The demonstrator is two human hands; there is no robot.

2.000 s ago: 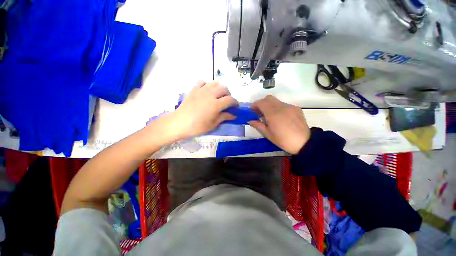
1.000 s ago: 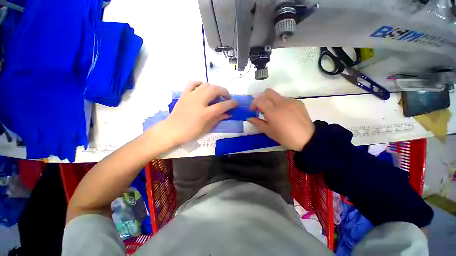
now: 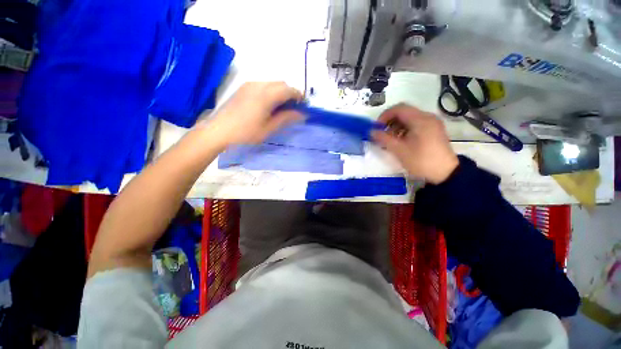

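Note:
My left hand and my right hand hold a narrow bright blue strip by its two ends, just in front of the sewing machine's needle area. The strip and my left hand are blurred. Pale blue-lilac pieces lie flat on the white table below the strip, partly covered by it. Another bright blue strip lies along the table's front edge, untouched.
Large bright blue cut panels are piled at the left, with a smaller folded stack beside them. Scissors and a small dark rectangle, perhaps a phone, lie at the right. Red baskets with scraps stand under the table.
Both hands have lifted the bright blue strip and moved apart, stretching it out between them. The pale pieces under it show more. The view has shifted a little.

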